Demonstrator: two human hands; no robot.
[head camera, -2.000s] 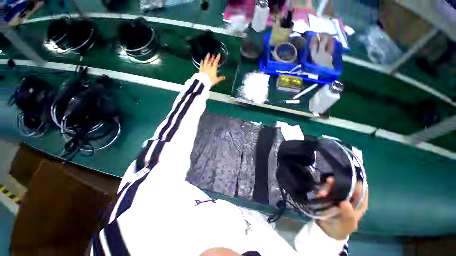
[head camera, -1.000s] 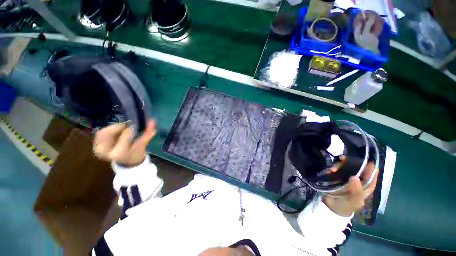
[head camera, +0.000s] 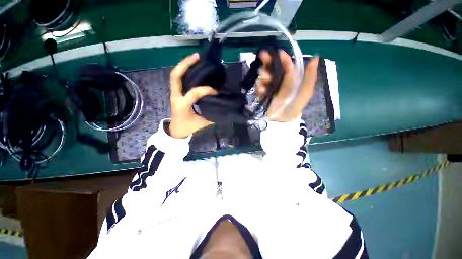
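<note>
A black headset (head camera: 225, 107) is held over the dark mat (head camera: 152, 139), its silver-grey hoop arching at the top, blurred. My left hand (head camera: 190, 98) grips a black ear cup (head camera: 204, 76) from the left. My right hand (head camera: 289, 91) is on the headset's right side, fingers around a dark part, with the hoop crossing the hand; it is blurred. Whether a cloth is in the right hand cannot be told. A second headset (head camera: 96, 96) lies over the mat's left end, hoops to the right.
More headsets (head camera: 28, 121) are heaped at far left. Another headset (head camera: 50, 10) is on the green conveyor. A white fluffy wad (head camera: 197, 16) lies beyond the mat. White sheets (head camera: 332, 88) show at the mat's right edge. A brown box (head camera: 61, 217) stands below left.
The headset lifted by my left hand now lies at the mat's left end. My left hand has moved right onto the headset in my right hand. The view has shifted.
</note>
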